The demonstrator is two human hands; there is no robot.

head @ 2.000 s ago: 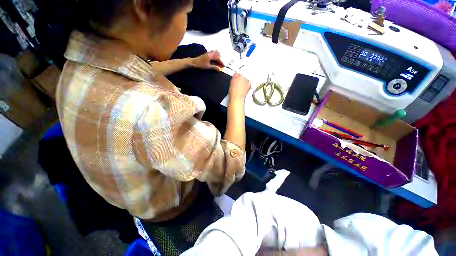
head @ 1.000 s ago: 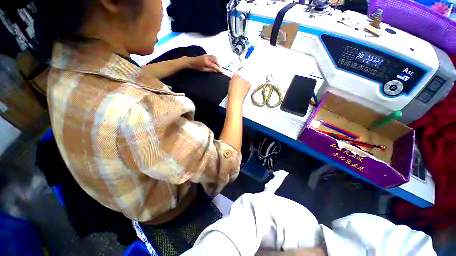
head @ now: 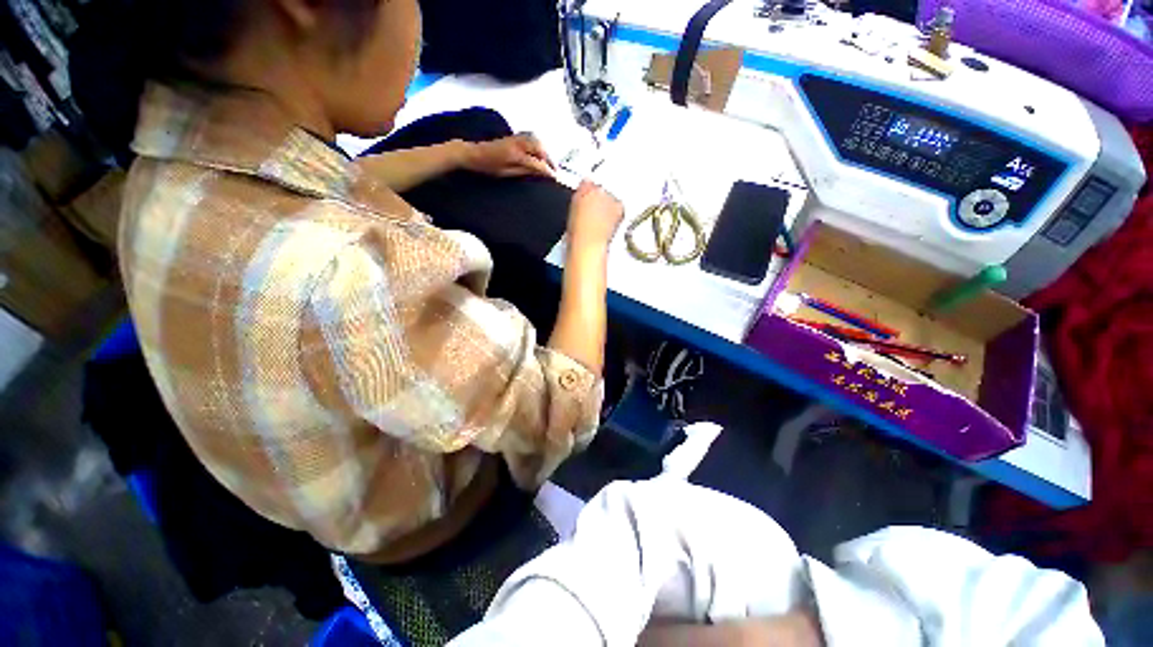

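My left hand and my right hand are not clearly in view. My white sleeves fill the bottom, with a cut-off strip of skin between them; I cannot tell which part it is. Nearest ahead, a person in a plaid shirt works at the sewing machine. Both that person's hands rest by black fabric at the table's front edge, below the needle area. Scissors with gold loop handles and a black smartphone lie on the table to the right of those hands.
An open purple box with pens and a green-handled tool sits at the table's front right. Red fabric is piled at the far right. A purple basket stands behind the machine. Black fabric lies behind the table's left part.
The view has shifted slightly. The other person's head and torso have moved left since the oldest frame, and a small red thing at that person's far hand no longer shows. My sleeves have hardly moved.
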